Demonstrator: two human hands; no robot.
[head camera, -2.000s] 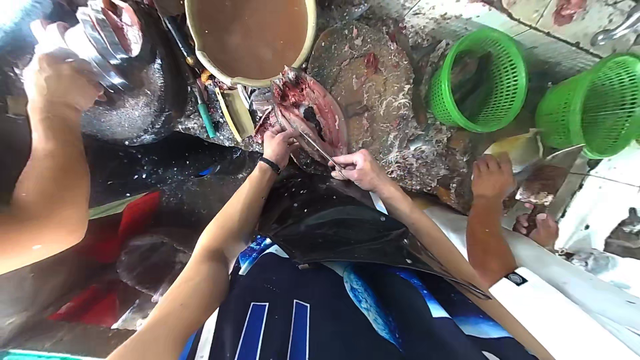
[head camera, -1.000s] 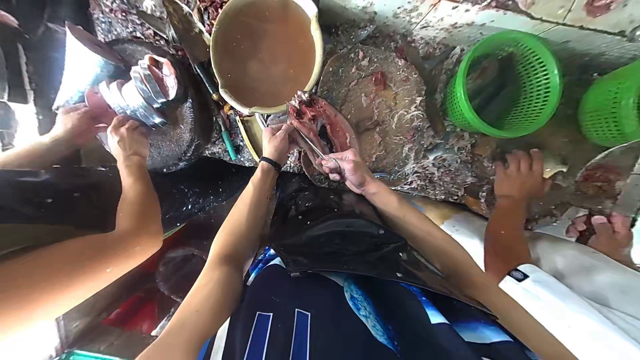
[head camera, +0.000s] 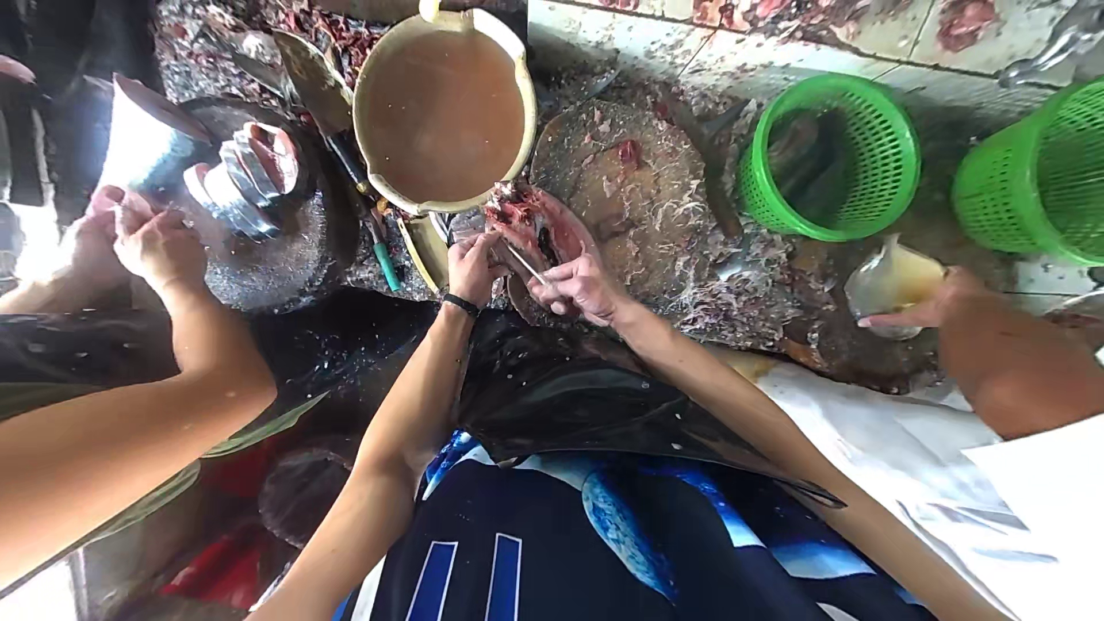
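Observation:
An opened fish (head camera: 552, 226) with red flesh and a dark cavity lies at the near left edge of a round chopping block (head camera: 625, 172). My left hand (head camera: 476, 269), with a black band at the wrist, grips the fish at its near left side. In my right hand (head camera: 582, 286) is a thin metal tool (head camera: 524, 262), perhaps a knife, its shaft lying across the fish's near edge. The fingers hide its handle, and its far end is hard to make out beside my left hand. Behind the fish stands a basin (head camera: 444, 112) of cloudy brown water.
Left, a co-worker's hands (head camera: 159, 241) are beside cut fish pieces (head camera: 246, 177) on another block. Knives (head camera: 319, 86) and a green-handled tool (head camera: 385, 263) lie left of the basin. Two green baskets (head camera: 759, 185) stand right, near another person's hand (head camera: 949, 302) at a clear bag-like item (head camera: 897, 285).
Both my hands stay at the fish, the right still holding the thin tool. The left co-worker's hands have shifted from the cut pieces to the larger fish part. The view has shifted slightly.

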